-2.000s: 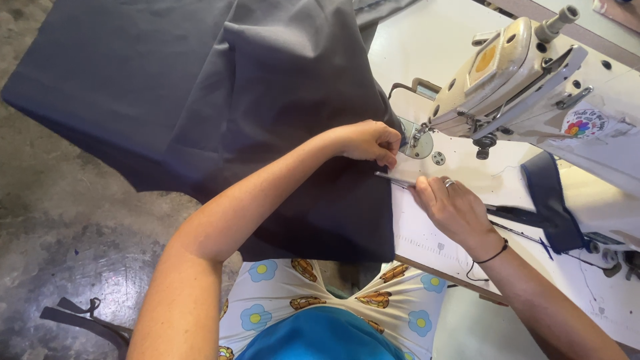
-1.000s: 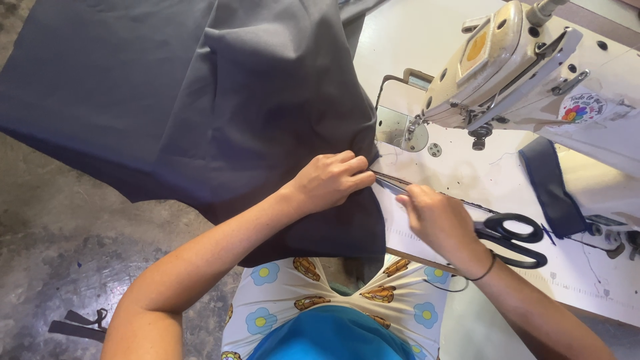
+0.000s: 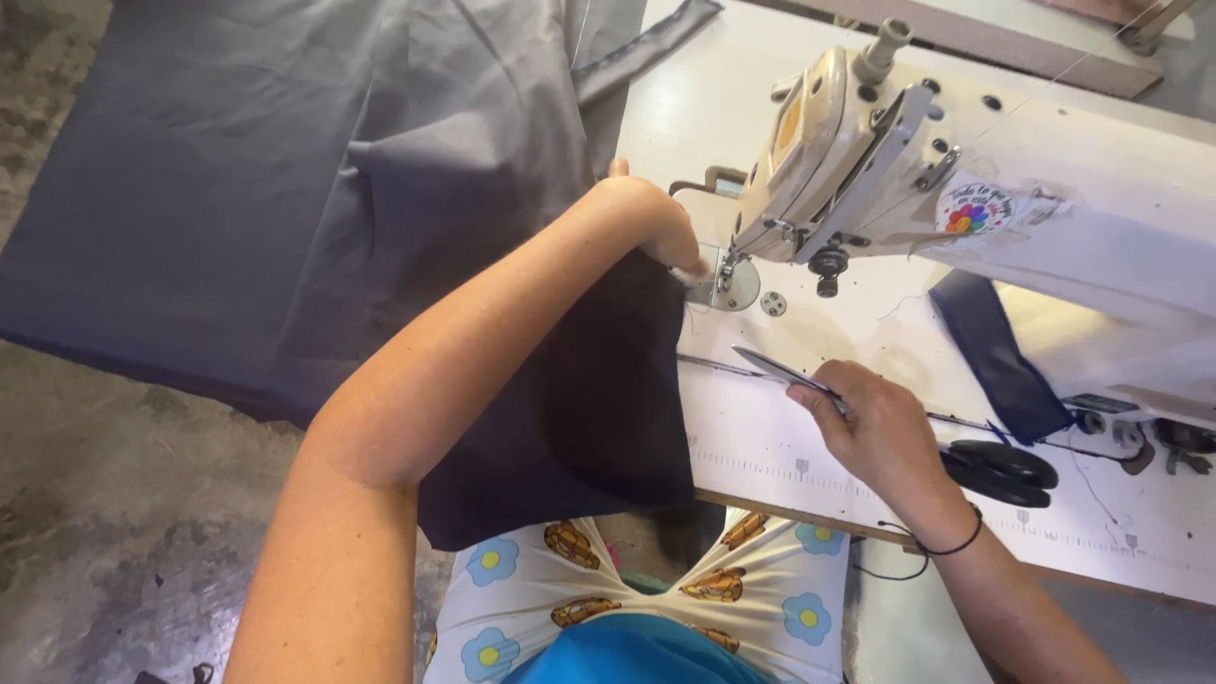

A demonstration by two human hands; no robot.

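Observation:
My right hand (image 3: 879,437) is closed around the blade part of a pair of black-handled scissors (image 3: 997,472); the handles stick out behind the wrist side and the pointed tip faces left over the table. My left hand (image 3: 660,223) is bent over the edge of the dark grey fabric (image 3: 456,285), close beside the presser foot (image 3: 729,270) of the sewing machine (image 3: 950,161). Its fingertips are partly hidden and blurred, so whether they pinch the cloth is unclear. The fabric spreads leftward from the machine and hangs over the front edge.
A dark blue fabric strip (image 3: 1002,361) lies under the machine arm, by the bobbin winder (image 3: 1102,418). Another grey strip (image 3: 651,52) lies at the back of the white table (image 3: 750,427). A printed ruler scale runs along the front, and my lap is just below.
My left hand has moved from the fabric's near edge up toward the presser foot. My right hand, with the scissors, has moved away from the cloth to the right.

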